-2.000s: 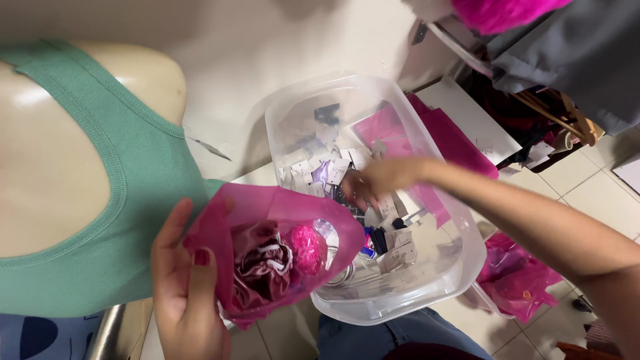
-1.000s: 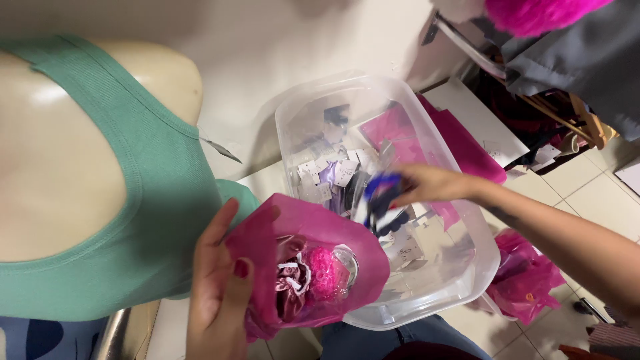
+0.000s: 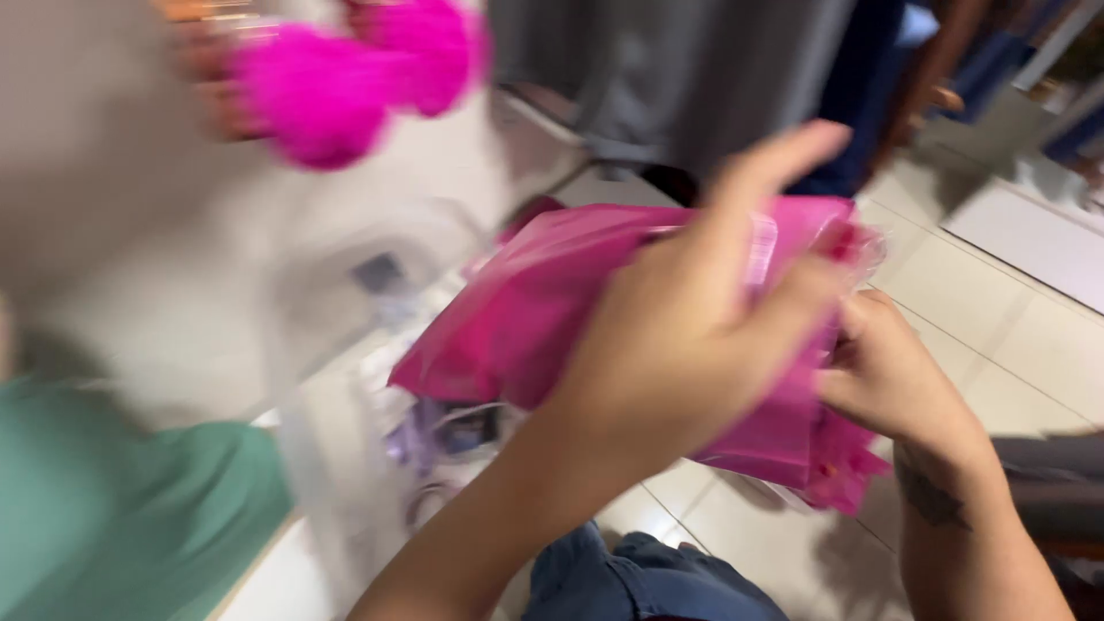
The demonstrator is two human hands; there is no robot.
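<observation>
A pink plastic bag point(image 3: 552, 302) lies across the middle of the view, blurred by motion. My left hand point(image 3: 690, 336) is over the bag's near face, with its fingers spread; whether it grips the bag cannot be made out. At the bag's right end my right hand point(image 3: 888, 371) is closed on its gathered edge. What the bag holds is hidden. Behind and below it, to the left, stands a clear plastic bin point(image 3: 302, 466) with small carded items and a purple item point(image 3: 414, 440) in it.
Bright pink pom-poms point(image 3: 319, 95) hang at the upper left. Grey garments point(image 3: 673, 78) hang at the top. A green garment point(image 3: 129, 509) is at the lower left. Pale floor tiles point(image 3: 975, 345) and a white panel point(image 3: 1035, 241) show at the right.
My right hand has left the bin and is now at the pink bag. The bag's open mouth no longer shows. The view has swung to the right.
</observation>
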